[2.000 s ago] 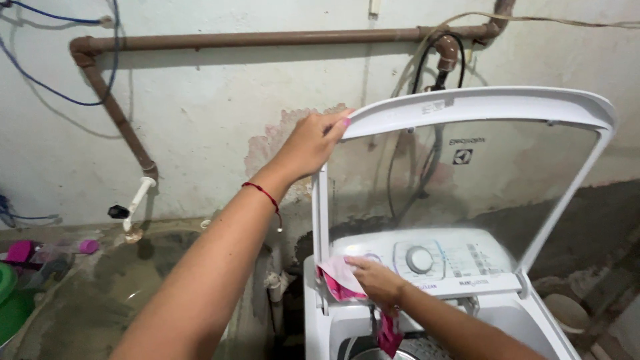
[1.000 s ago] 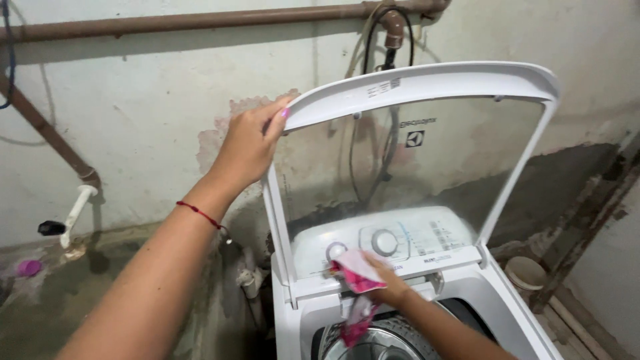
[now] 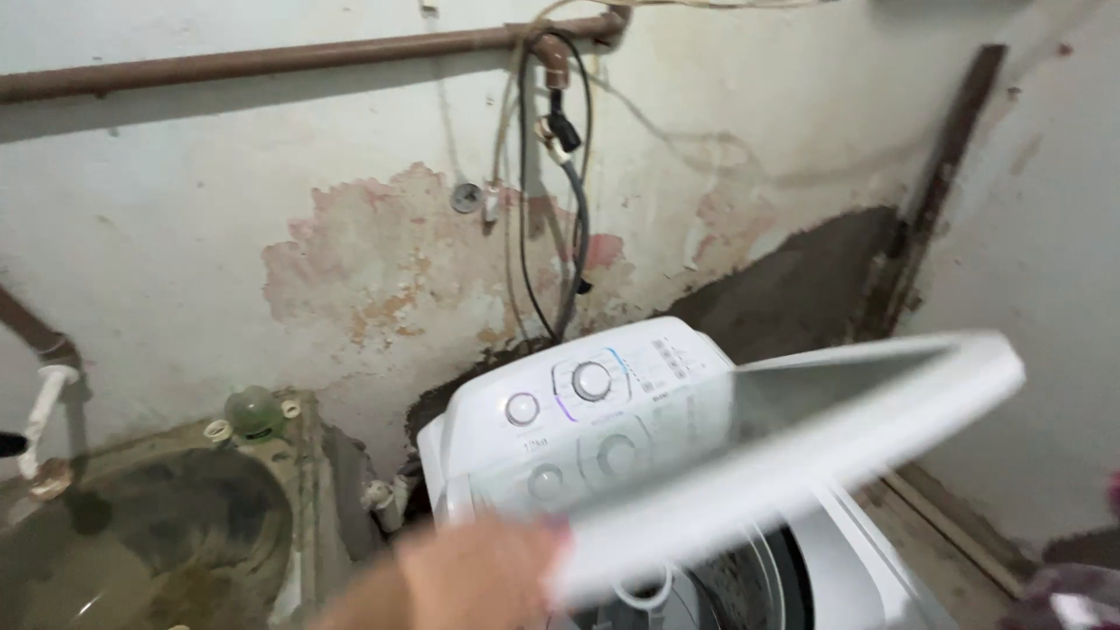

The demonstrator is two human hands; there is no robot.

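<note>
My left hand, blurred at the bottom centre, grips the near left corner of the washing machine's lid. The white-framed lid with its clear panel is tilted, partly lowered over the drum opening. Behind it lies the white control panel with two round knobs. My right hand is out of view. At the lower right edge a blurred pink and greyish cloth shows in part; what holds it, if anything, cannot be seen.
A concrete wash basin stands left of the machine, with a white tap above it and a green translucent object on its rim. A brown pipe, a black cable and a grey hose run along the peeling wall.
The lid has come down from near upright, with my left hand on it. My right hand, earlier over the machine with a pink and white cloth, has left the view. The view has shifted.
</note>
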